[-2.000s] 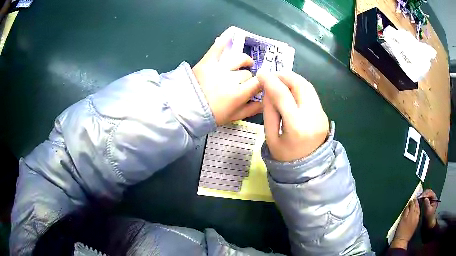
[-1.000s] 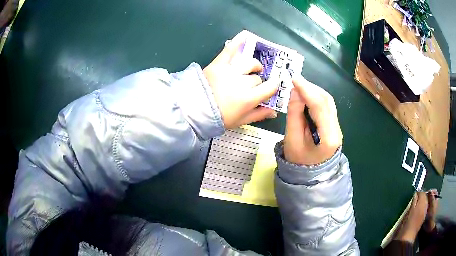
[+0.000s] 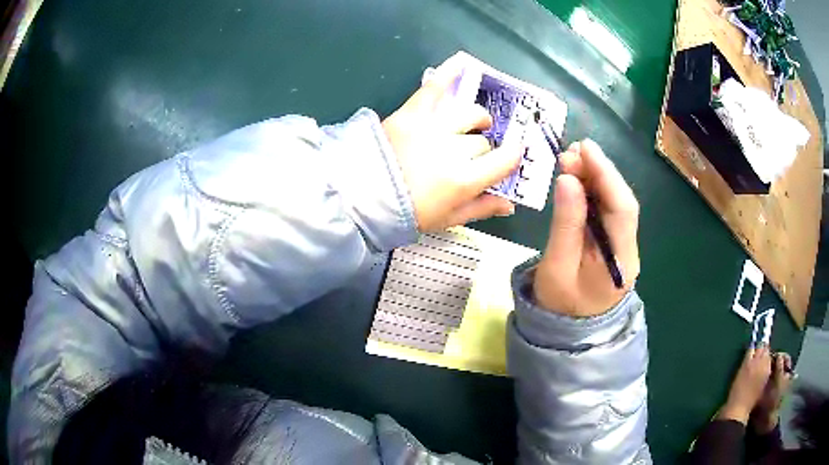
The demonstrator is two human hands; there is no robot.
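Note:
My left hand (image 3: 450, 159) holds a white to lilac plastic housing (image 3: 536, 173) with a dark window and small dark marks beside it. Whether more covers lie under it I cannot tell. My right hand (image 3: 591, 227) holds dark tweezers (image 3: 602, 238), with their tip over the housing's right part. Any strip at the tip is too small to see. The adhesive strip sheet (image 3: 425, 295), with close dark lines on its left part and plain yellow on the right, lies on the bench below my hands, partly covered by my right sleeve.
At the upper right, a brown board (image 3: 727, 213) bears an open black box (image 3: 709, 113) with white paper and a tangled green and white bundle (image 3: 765, 32). Small white frames (image 3: 748, 291) lie at right, near another person's hands (image 3: 759, 386). A shiny green strip (image 3: 545, 64) runs behind.
My right hand has moved right and back from the housing's window, and the tweezers now show at full length. The other person's hands have moved up to one white frame.

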